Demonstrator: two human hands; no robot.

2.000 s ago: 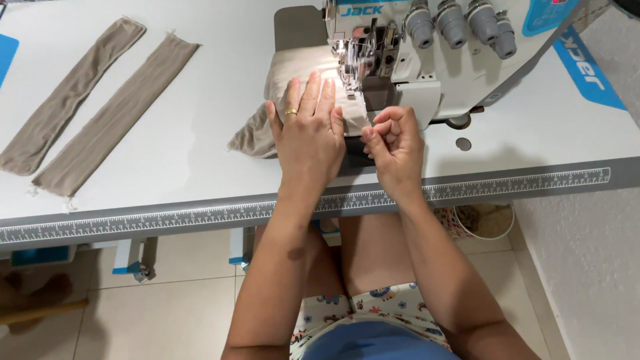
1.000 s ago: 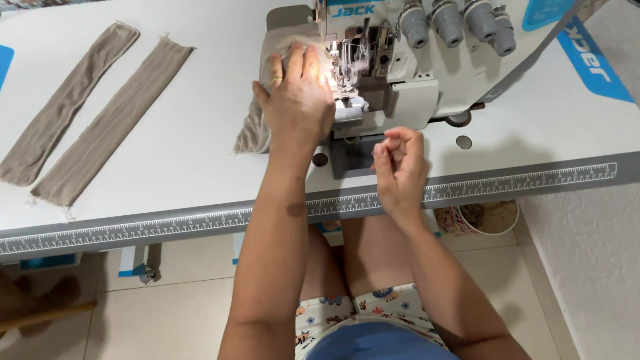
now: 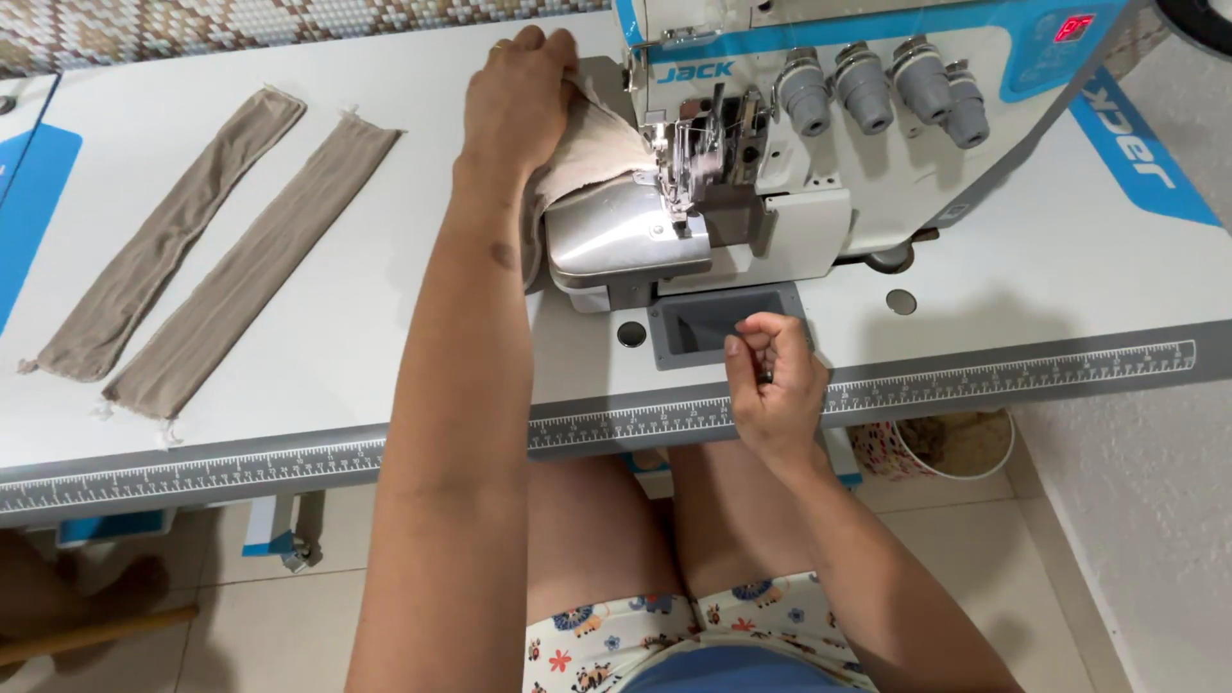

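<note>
A Jack overlock sewing machine (image 3: 731, 144) stands on the white table. A beige fabric piece (image 3: 602, 144) runs from its needle and presser foot area back to the left, over the metal bed cover (image 3: 616, 231). My left hand (image 3: 520, 96) is at the fabric's far left edge, its fingers bent over it; the fingertips are partly hidden, so the grip is unclear. My right hand (image 3: 778, 380) is half curled above the table's front edge, near a dark recessed tray (image 3: 717, 322), with no fabric in it. Two grey-brown fabric strips (image 3: 183, 231) (image 3: 255, 265) lie side by side on the left.
A ruler strip (image 3: 616, 421) runs along the table's front edge. Thread tension knobs (image 3: 866, 91) stick out of the machine's front. Below the table at the right is a patterned bin (image 3: 948, 448). A textured white wall (image 3: 1145, 462) borders the right side.
My left hand has moved away toward the far side of the table, and the fabric has shifted back with it. My right hand has come off the fabric and back toward the table's front edge.
</note>
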